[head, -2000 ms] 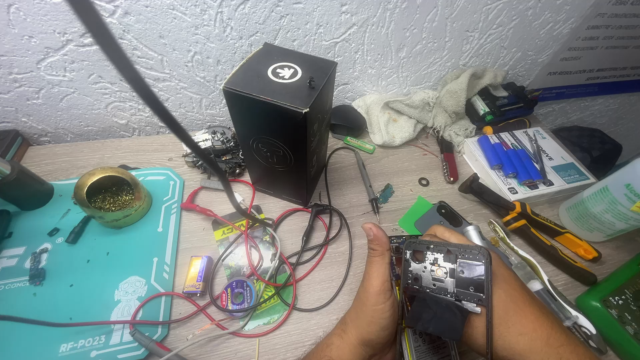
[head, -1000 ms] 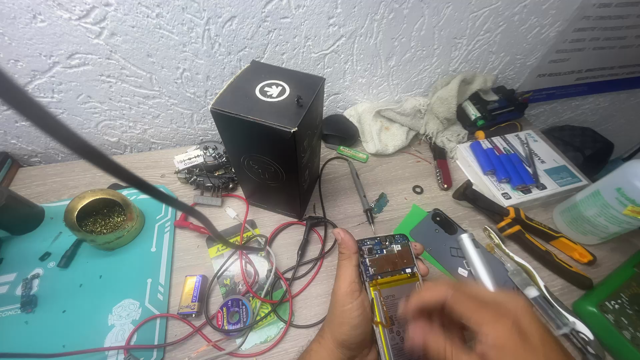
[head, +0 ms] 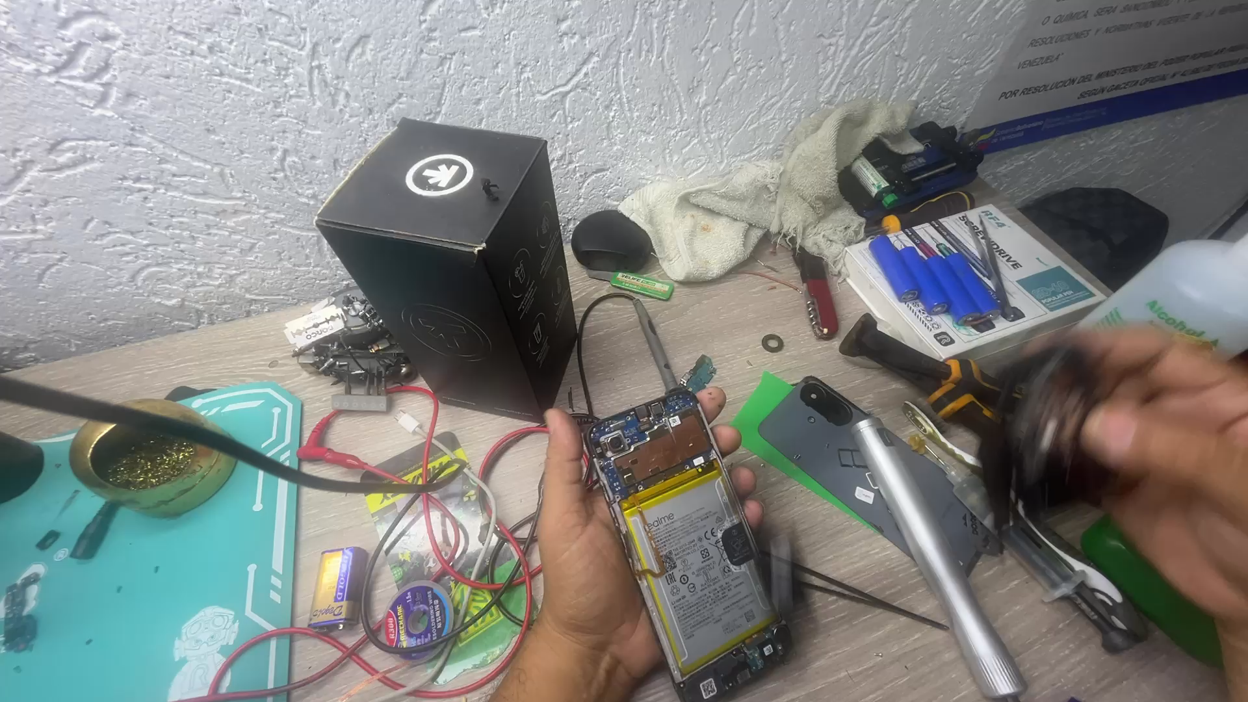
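Observation:
My left hand [head: 595, 565] holds an opened smartphone [head: 697, 565] from below, its thumb on one long side and fingertips past the other. The phone's blue circuit board, copper-coloured shield and battery with yellow edges face up. At the right, my right hand [head: 1160, 458] grips a dark, blurred part [head: 1053, 439], possibly the phone's cover. Between the hands lie a grey phone back cover [head: 829, 439] on a green sheet [head: 756, 414], and a silver cylindrical screwdriver [head: 936, 556]. Tweezers [head: 868, 595] lie beside the phone, partly hidden.
A black box [head: 448, 273] stands behind my left hand. Red and black cables [head: 429, 497], a solder spool [head: 419, 616] and a brass pot [head: 151, 458] on a teal mat [head: 244, 546] are left. Pliers [head: 951, 385], blue cells [head: 936, 278] and an alcohol bottle [head: 1180, 292] are right.
The dark metal-plated part that covered the phone two seconds ago is off it, exposing board and battery. My right hand has moved from over the phone out to the right.

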